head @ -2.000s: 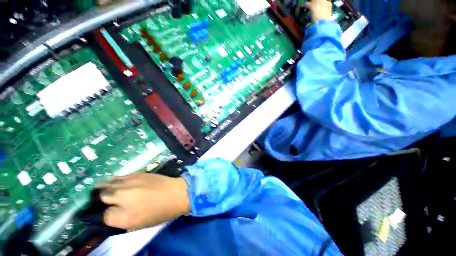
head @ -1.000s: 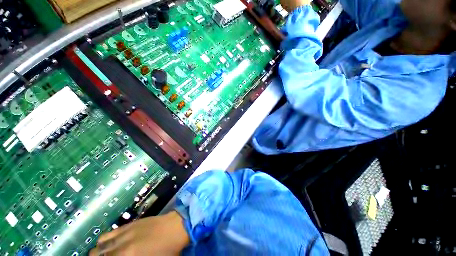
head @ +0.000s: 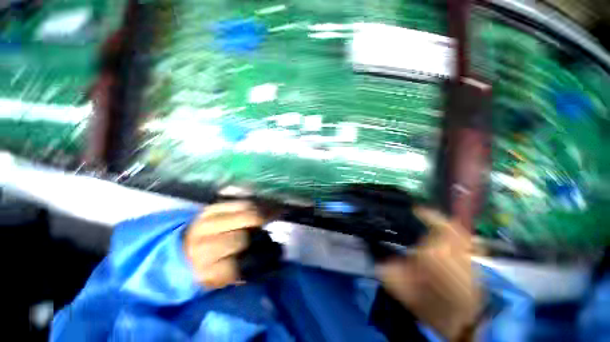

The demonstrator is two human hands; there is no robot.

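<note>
The frame is strongly blurred. A large green circuit board [head: 287, 73] lies in its pallet in front of me, with a white block [head: 401, 52] at its upper right and a blurred blue cluster [head: 239, 35] at its upper left. My left hand [head: 224, 242] is at the board's near edge, fingers curled, with black coverings on some fingers; whether it holds anything is unclear. My right hand [head: 428, 257] is bent inward at the near edge, with black-covered fingers. A small blue box component [head: 338, 206] shows at its fingertips and seems pinched there.
Dark red-brown crossbars [head: 471, 147] stand at both sides of the board. Another board [head: 548, 127] lies at the right, and part of one [head: 40, 73] at the left. The white conveyor rail [head: 73, 194] runs along the near side, behind my hands and sleeves.
The view has swung, so a board now lies straight ahead. Both my hands are now in view near its front edge; before, one hand showed at the lower left. The neighbour's arm is out of view.
</note>
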